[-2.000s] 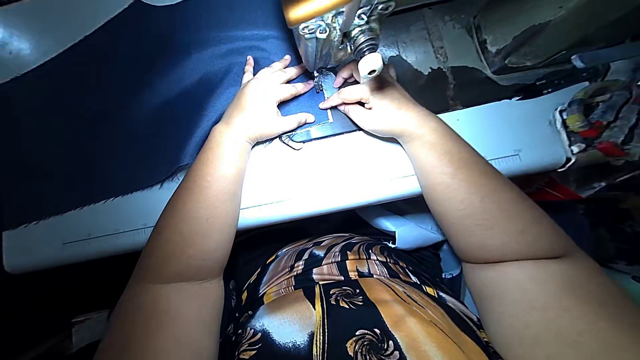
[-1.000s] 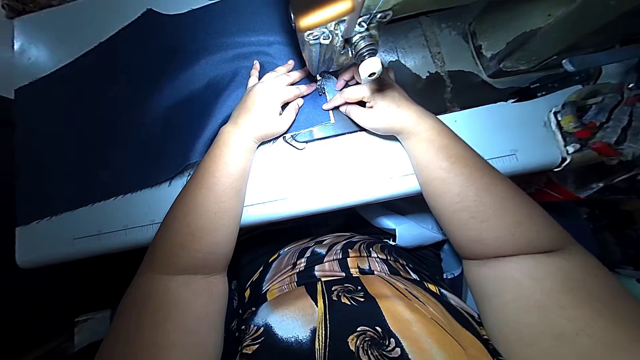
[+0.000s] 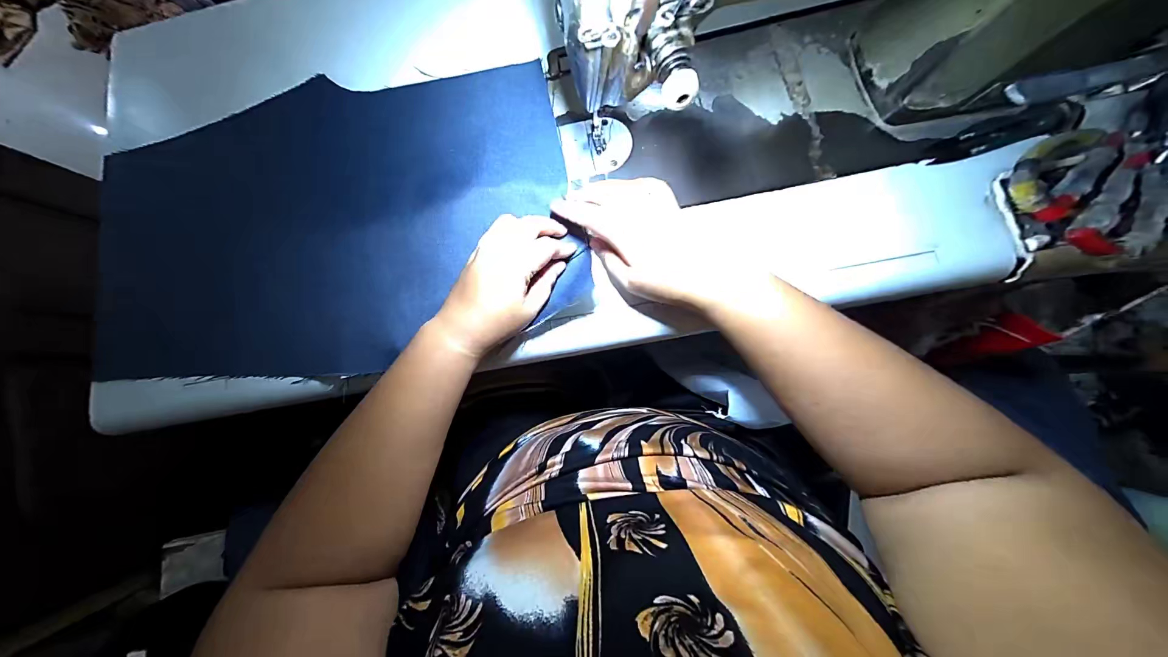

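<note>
A large piece of navy fabric [image 3: 319, 228] with frayed edges lies flat on the white sewing-machine table. My left hand [image 3: 506, 283] pinches its right edge near the front corner, fingers bent. Against the same edge, my right hand [image 3: 643, 237] has its thumb and index finger on the cloth, close to the left fingertips. Behind both hands stands the sewing machine's needle and presser foot [image 3: 599, 135] over a round metal plate; the fabric edge is left of the foot, not under it. The fingertips partly hide the gripped edge.
The machine head [image 3: 620, 46] rises at the back centre. On the right, a bundle of coloured thread or scraps [image 3: 1077, 196] hangs by the table's end. The white table's front edge [image 3: 219, 394] runs just before my body.
The fabric has come out from beneath the presser foot and now lies to its left, nearer me. Both hands have moved from beside the needle toward the table's front edge.
</note>
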